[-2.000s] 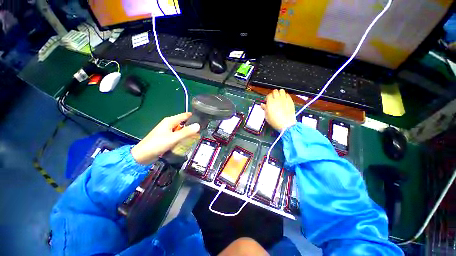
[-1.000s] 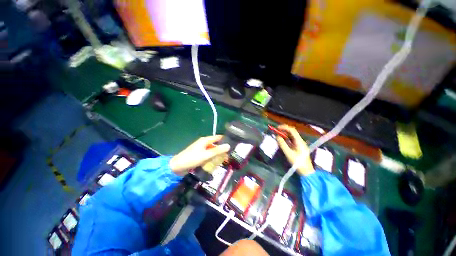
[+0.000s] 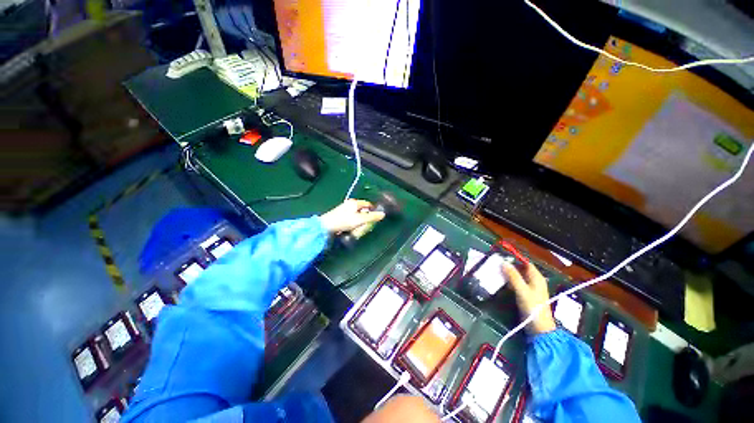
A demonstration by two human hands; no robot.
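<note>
My left hand (image 3: 354, 216) is around the barcode scanner, whose dark head (image 3: 385, 205) shows beyond my fingers, over the green mat left of the clear blister tray (image 3: 350, 324). My right hand (image 3: 529, 291) grips a red-edged smartphone (image 3: 488, 274) by its right side, tilted above the tray's back row. A white paper slip (image 3: 428, 240) lies at the tray's back left corner. A phone with an orange face (image 3: 431, 345) sits in the front row, with a white cable at its lower end. Other red-edged phones with white faces (image 3: 383, 313) sit around it.
A white cord (image 3: 661, 240) crosses the right side. Behind are keyboards (image 3: 570, 216), monitors (image 3: 653, 149) and a small green-screened device (image 3: 474, 191). White (image 3: 274, 149) and black mice (image 3: 306, 163) lie at left. More phones (image 3: 118, 333) lie low at left.
The view has shifted. My left hand and the scanner have moved left, off the tray onto the mat side. My right hand has lifted a phone from the back row and tilted it.
</note>
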